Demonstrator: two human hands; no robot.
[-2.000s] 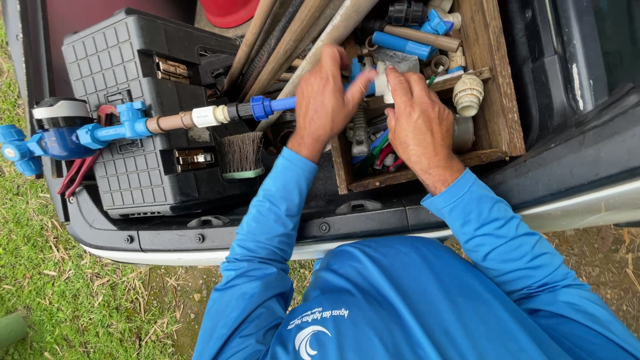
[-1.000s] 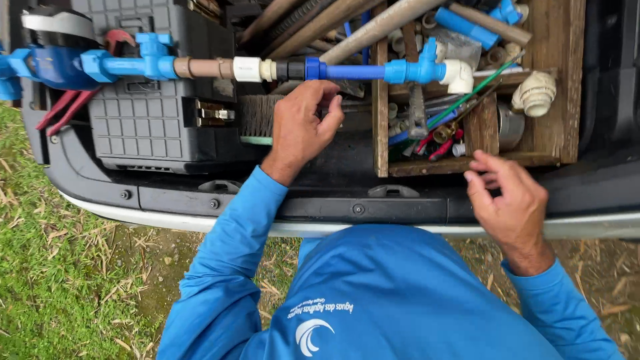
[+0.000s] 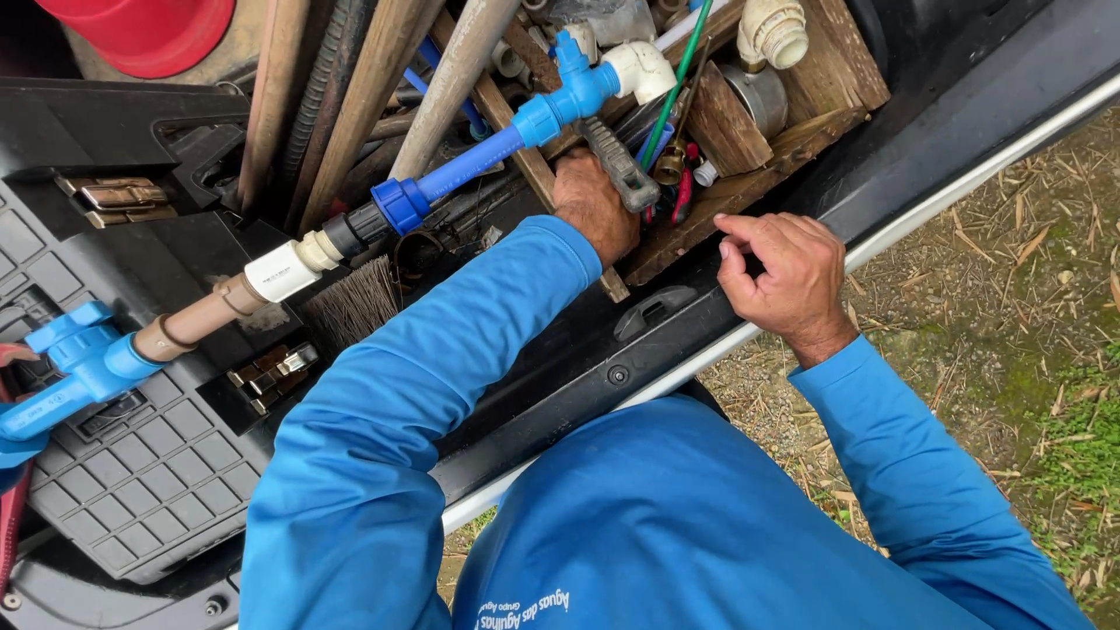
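My left hand (image 3: 595, 206) reaches down into a wooden box (image 3: 744, 188), beside a grey ribbed tool handle (image 3: 619, 164); its fingers are hidden, so its hold cannot be told. Over the box lies a blue pipe (image 3: 468, 162) with a light blue valve fitting (image 3: 567, 94) and a white elbow (image 3: 640, 72) at its end. The pipe assembly runs left through a white coupling (image 3: 280, 271) and a brown pipe section (image 3: 197, 317) to another light blue valve (image 3: 79, 367). My right hand (image 3: 785, 278), fingers curled and holding nothing visible, hovers over the vehicle's edge.
A black toolbox (image 3: 157, 464) with metal latches stands at the left. Wooden handles (image 3: 367, 105) and a brush (image 3: 354, 302) lie between it and the box. A red bucket (image 3: 144, 35) is at the upper left. The vehicle's black sill (image 3: 560, 385) runs in front of me.
Since one second ago, my left hand has moved from beside the blue pipe into the wooden box, under the pipe's fitting. The white elbow appeared on the pipe's end by one second ago. The view has tilted.
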